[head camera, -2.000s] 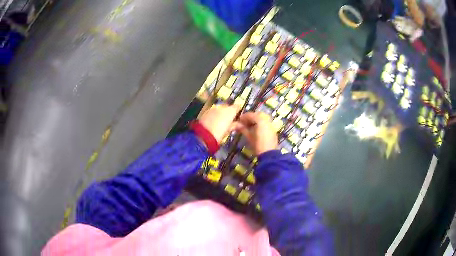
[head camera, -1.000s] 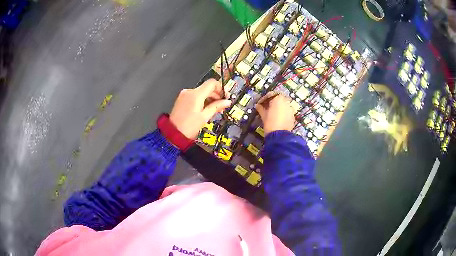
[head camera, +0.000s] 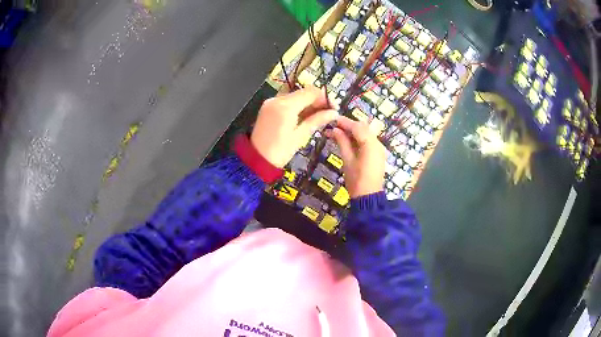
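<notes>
A shallow tray (head camera: 431, 153) with a tan edge holds tight rows of small circuit boards (head camera: 387, 106) with yellow and grey-white parts. My left hand (head camera: 285, 125) is over the tray's left part, thumb and fingertips pinched on a thin black lead wire (head camera: 325, 94). My right hand (head camera: 362, 153) is beside it, its fingertips nearly touching my left fingertips; whether it grips anything is too small to tell. More black lead wires (head camera: 312, 39) stand over the tray's left edge. Red lead wires (head camera: 422, 82) lie across the middle and far rows.
A ragged yellow tape patch (head camera: 513, 150) is stuck on the green bench (head camera: 474, 217) right of the tray. A second group of boards (head camera: 535, 82) lies at the far right. A tape roll (head camera: 480, 3) is cut off at the top edge. A green crate (head camera: 304, 10) stands beyond the tray.
My left hand has moved right from the tray's left edge to meet my right hand. My right hand has shifted slightly; its fingertips now point toward my left fingertips.
</notes>
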